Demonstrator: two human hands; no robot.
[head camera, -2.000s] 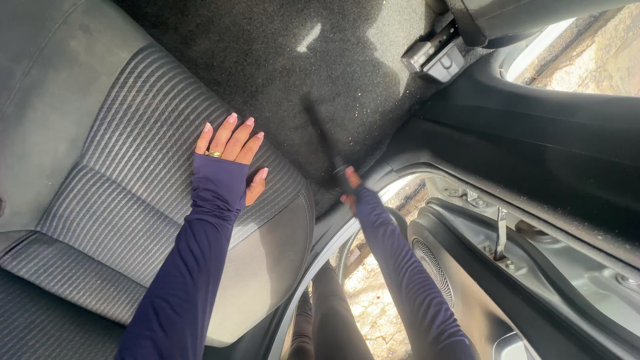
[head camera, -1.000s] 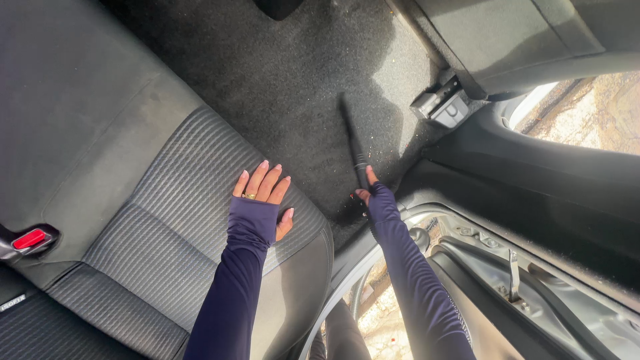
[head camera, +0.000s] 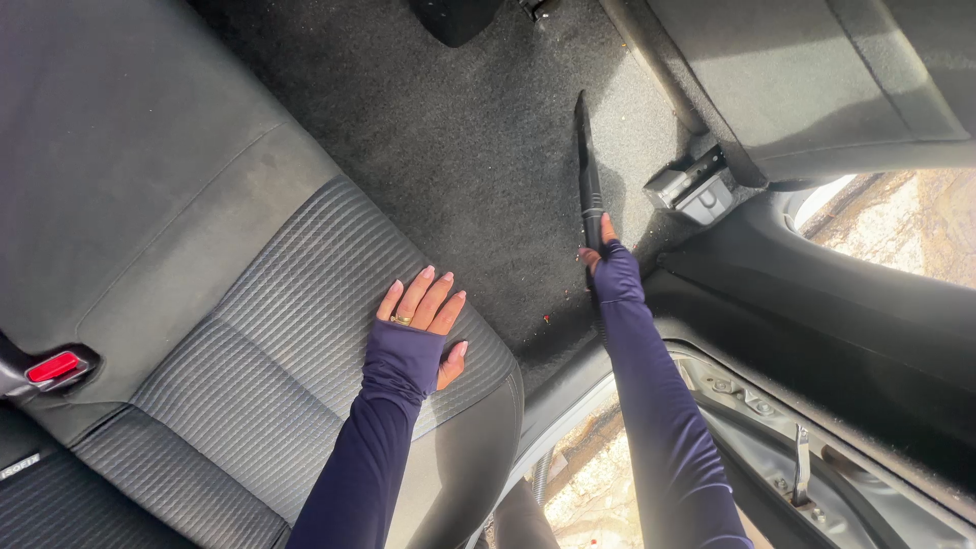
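Observation:
My left hand (head camera: 422, 309) lies palm down, fingers apart, on the ribbed fabric of a car's rear seat (head camera: 305, 305); a ring is on one finger. To its right, my right hand (head camera: 603, 255) grips a black vacuum crevice nozzle (head camera: 587, 164). The nozzle points away from me over the dark floor carpet (head camera: 473, 168), close to the sunlit patch. Whether its tip touches the carpet I cannot tell. Small crumbs and a red speck (head camera: 546, 319) lie on the carpet near my right hand. My right sleeve hides most of what is behind the nozzle's grip.
A metal and plastic seat rail end (head camera: 690, 191) stands right of the nozzle, below the front seat (head camera: 823, 84). The door sill (head camera: 568, 404) and open door frame (head camera: 801, 457) lie at the lower right. A red seat belt buckle (head camera: 53, 367) is at the far left.
The nozzle has swung from pointing up and left to pointing nearly straight away from me, toward the sunlit carpet. My left hand stays spread on the seat.

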